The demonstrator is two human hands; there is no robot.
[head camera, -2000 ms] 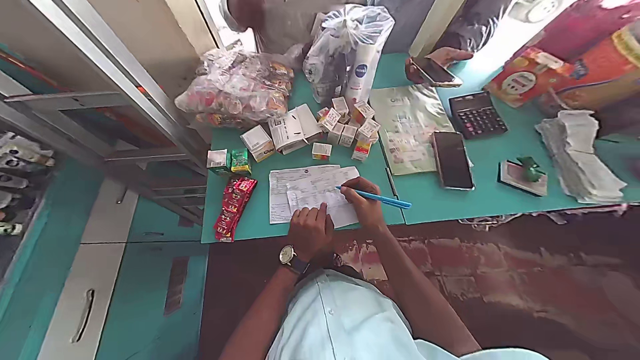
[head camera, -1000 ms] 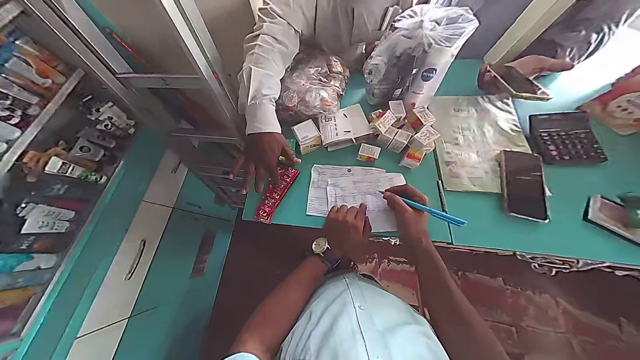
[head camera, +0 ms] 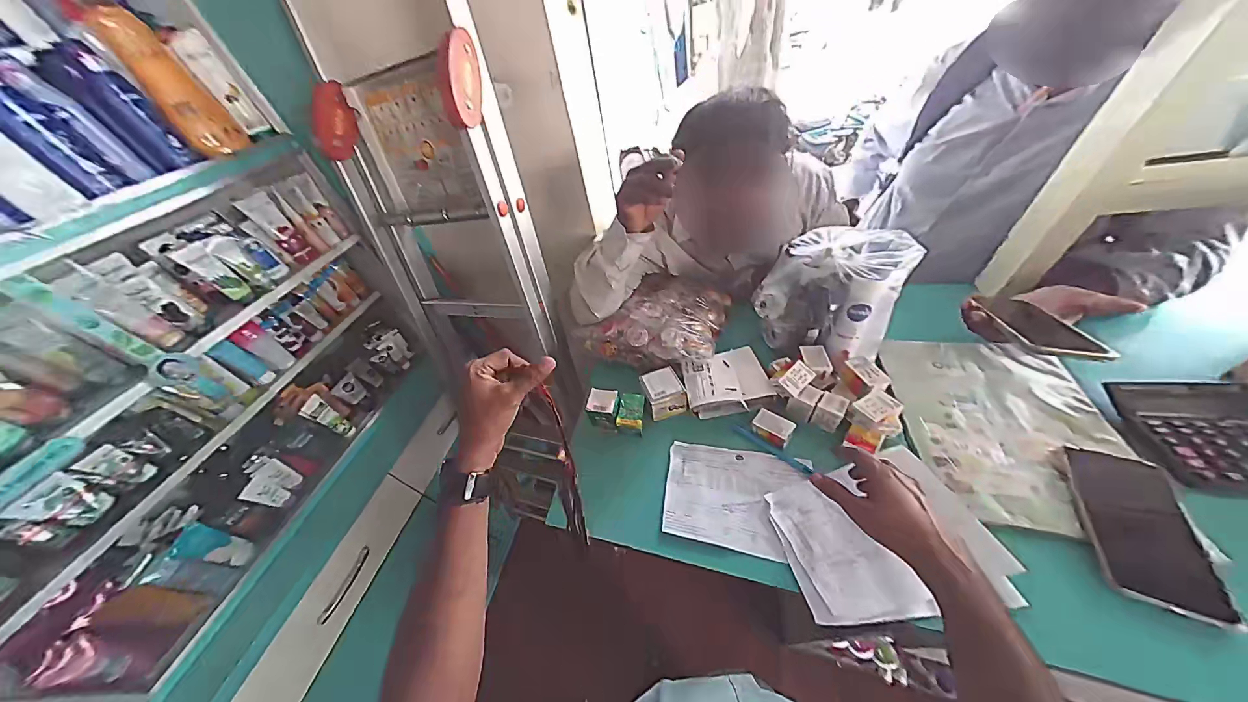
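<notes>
My left hand (head camera: 495,400) is raised at the left end of the teal counter, its fingers pinched on a strip of dark red sachets (head camera: 567,458) that hangs edge-on. My right hand (head camera: 882,497) rests by the printed paper slips (head camera: 848,565), with a blue pen (head camera: 775,448) at its fingertips, pointing up and left. A printed sheet (head camera: 721,502) lies left of the slips. Behind the papers are small cartons (head camera: 829,395) in a pile, a white carton (head camera: 726,380) and two green-and-white boxes (head camera: 616,409).
A person (head camera: 731,195) leans over the counter behind clear plastic bags (head camera: 663,317) of goods; another stands beyond. At right, a hand holds a phone (head camera: 1048,327) near a second phone (head camera: 1150,531) and a calculator (head camera: 1189,429). A ladder (head camera: 468,307) and glass-fronted shelves (head camera: 224,390) stand left.
My left hand has gone from the papers to the left and lifted the red strip. The other person's hand has left that strip and is now raised. The view has tilted up and left.
</notes>
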